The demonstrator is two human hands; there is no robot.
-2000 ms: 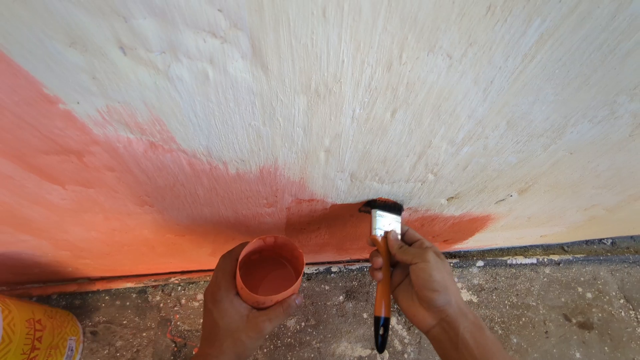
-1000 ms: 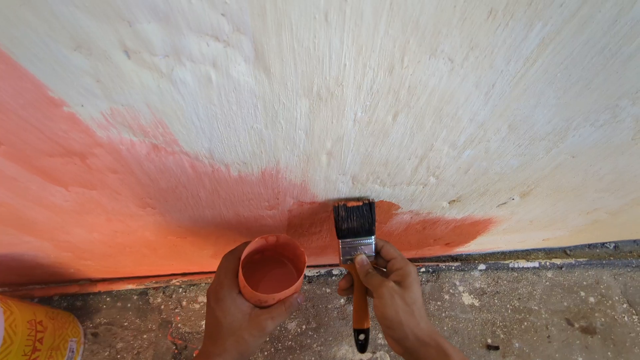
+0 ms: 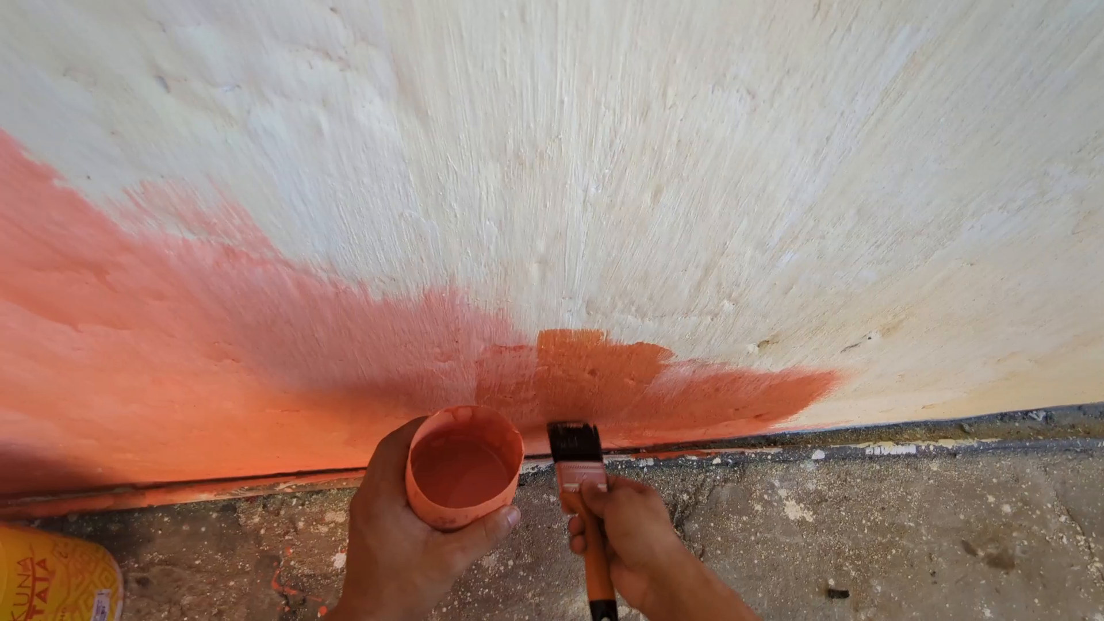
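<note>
My left hand (image 3: 414,535) holds a round cup (image 3: 465,515) of orange-red paint (image 3: 461,470), its opening facing up, close to the foot of the wall. Just right of it, my right hand (image 3: 634,526) grips a flat paintbrush (image 3: 595,552) with an orange and black handle, a metal ferrule and dark bristles. The bristle tips are at the bottom edge of the wall; whether they touch it I cannot tell. Above the brush, a darker orange patch (image 3: 595,371) looks wet against the pale plaster wall (image 3: 552,172). Lighter coral paint (image 3: 129,345) covers the wall's lower left.
A yellow container (image 3: 60,573) with printed writing stands on the floor at the lower left. A dark, paint-marked seam (image 3: 949,431) runs along the base of the wall. The rough concrete floor (image 3: 906,526) carries pale specks, and a small dark bit (image 3: 837,593) lies at right.
The brush has moved down from the painted band to the wall's foot. Fresh darker orange now rises above the band where the bristles were. The left hand and cup have stayed nearly still.
</note>
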